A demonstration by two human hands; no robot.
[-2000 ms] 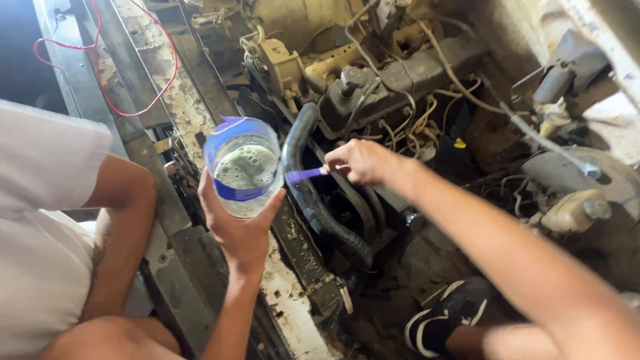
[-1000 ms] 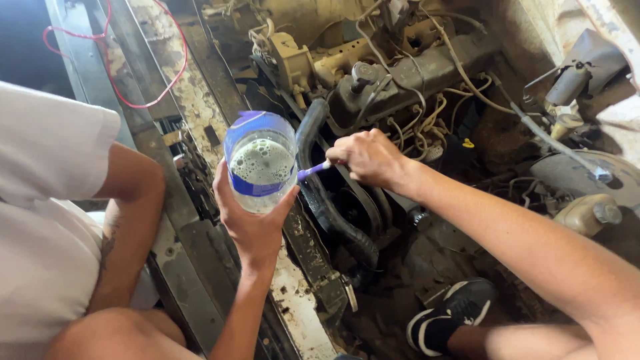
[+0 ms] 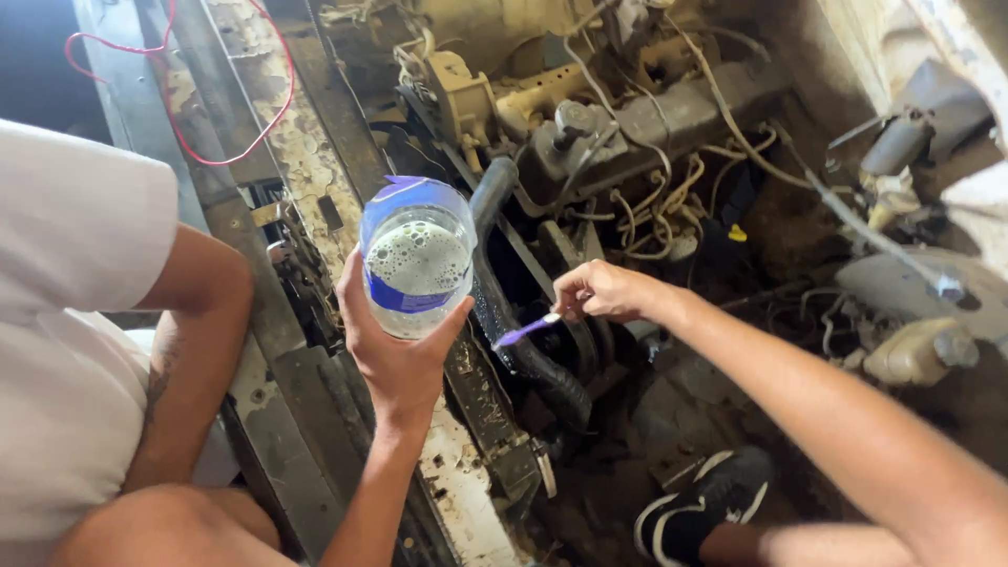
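Observation:
My left hand [image 3: 402, 354] grips a cut clear plastic bottle [image 3: 417, 303] with a blue label and foamy, bubbly liquid inside. To its right, my right hand [image 3: 602, 291] pinches a purple toothbrush [image 3: 524, 331], its tip pointing down and left against or just over a black radiator hose [image 3: 543, 382]. The hose looks wet and shiny near the tip. It curves down beside the front frame rail from the engine [image 3: 654, 118]. Whether the bristles touch the hose cannot be told.
A person in a white shirt [image 3: 79, 220] crouches at the left. A red wire [image 3: 287, 102] loops over the peeling front crossmember [image 3: 465, 488]. A black shoe [image 3: 705, 504] stands in the engine bay, with a capped plastic reservoir [image 3: 906, 354] at the right and loose hoses above.
The toothbrush has moved from beside the bottle's rim down and right to the hose, with my right hand. My left hand still holds the bottle.

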